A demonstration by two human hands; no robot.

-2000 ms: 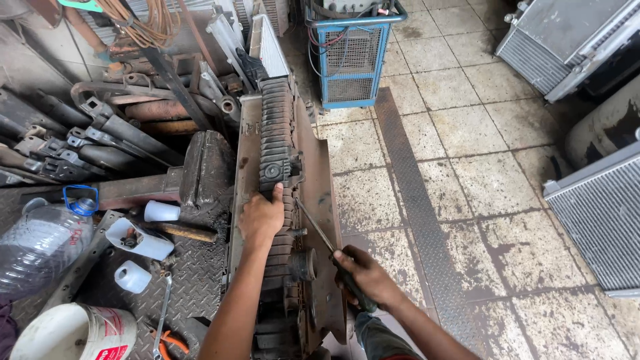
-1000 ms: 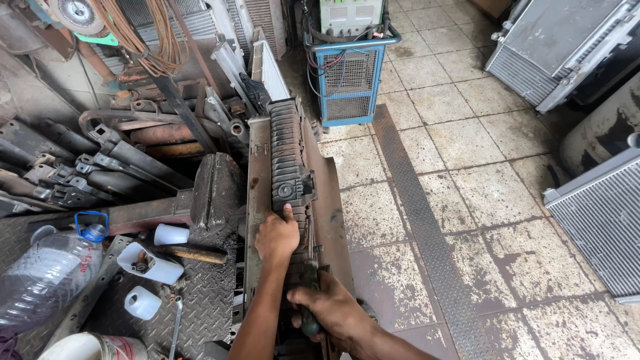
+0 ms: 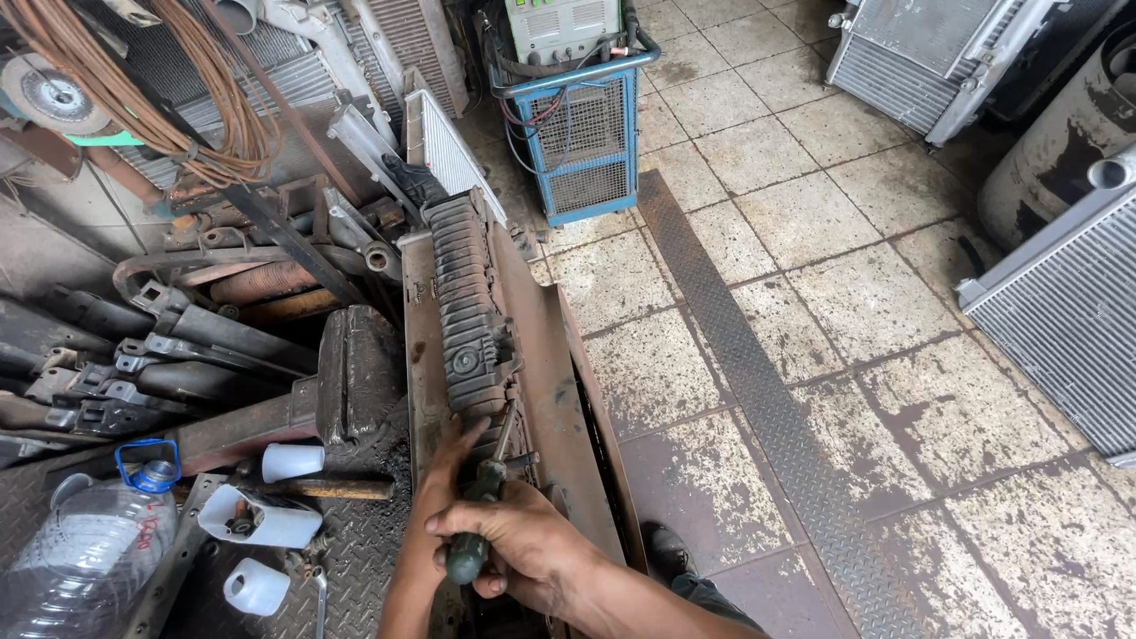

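Note:
A dirty radiator with a ribbed black plastic tank [image 3: 466, 302] stands on edge, its tank facing up, between brown metal side panels [image 3: 541, 355]. My right hand [image 3: 506, 532] is closed around the dark green handle of a screwdriver [image 3: 504, 435]. The shaft points up along the tank's right edge, and its tip meets the crimped seam. My left hand [image 3: 453, 453] rests on the tank just left of the screwdriver, fingers on the ribs; the right hand partly hides it, and whether it grips anything is not clear.
Left on a tread-plate bench lie a water jug [image 3: 98, 541], cut white plastic containers [image 3: 257, 519], a wrench [image 3: 320, 595] and a wooden handle [image 3: 328, 488]. Behind stands a blue wheeled cart [image 3: 577, 133]. More radiators [image 3: 1065, 311] lean at the right.
The screwdriver and my right hand have moved from the tank's right side to close beside my left hand. My left hand has shifted down the tank, away from the round boss. The view has moved.

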